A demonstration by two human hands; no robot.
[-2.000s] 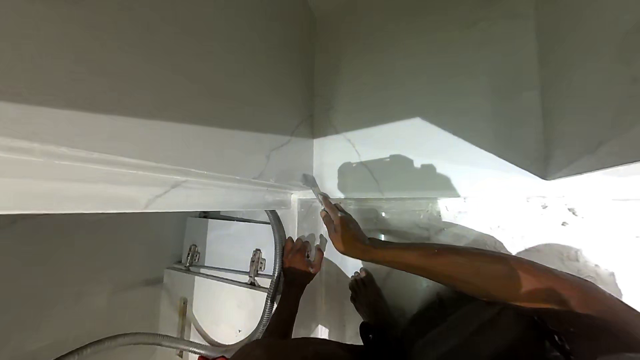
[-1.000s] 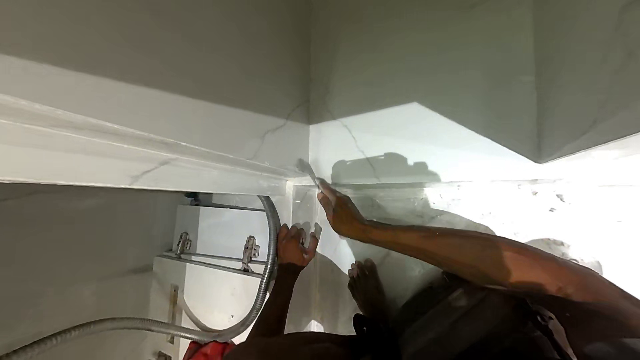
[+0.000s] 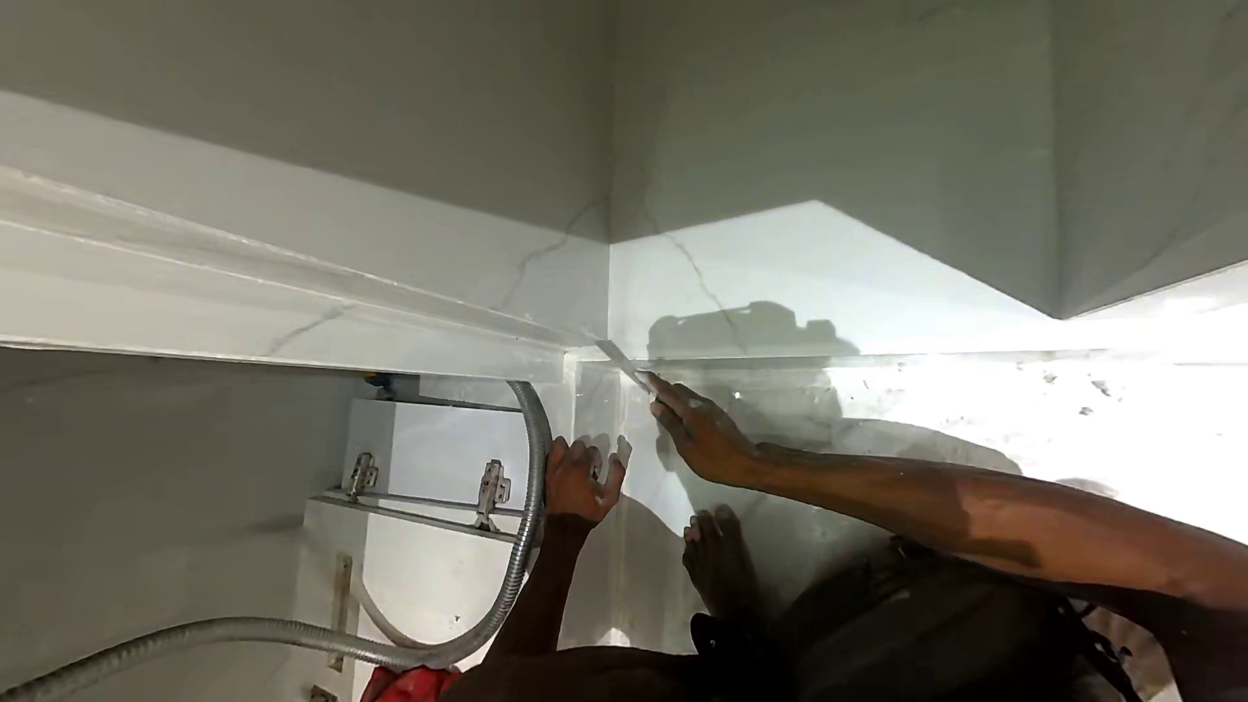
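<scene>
My right hand (image 3: 702,429) grips a flat-bladed tool (image 3: 621,361), which looks like a putty knife. The tip of its blade touches the corner where the marbled white wall panels (image 3: 721,263) meet the ledge (image 3: 468,346). Below and to the left, my left hand (image 3: 585,478) has its fingers bent beside the flexible corrugated hose (image 3: 534,468). White residue covers its fingertips, and whether they hold anything small is not clear.
The corrugated hose loops across a white cabinet with metal hinges (image 3: 492,492) at lower left. A bare foot (image 3: 717,556) stands below the right hand. Red cloth (image 3: 409,684) shows at the bottom edge. Specks of debris lie on the bright surface at right.
The blade has stayed near the corner, with my right hand still around it. My left hand remains beside the hose. The view has shifted slightly.
</scene>
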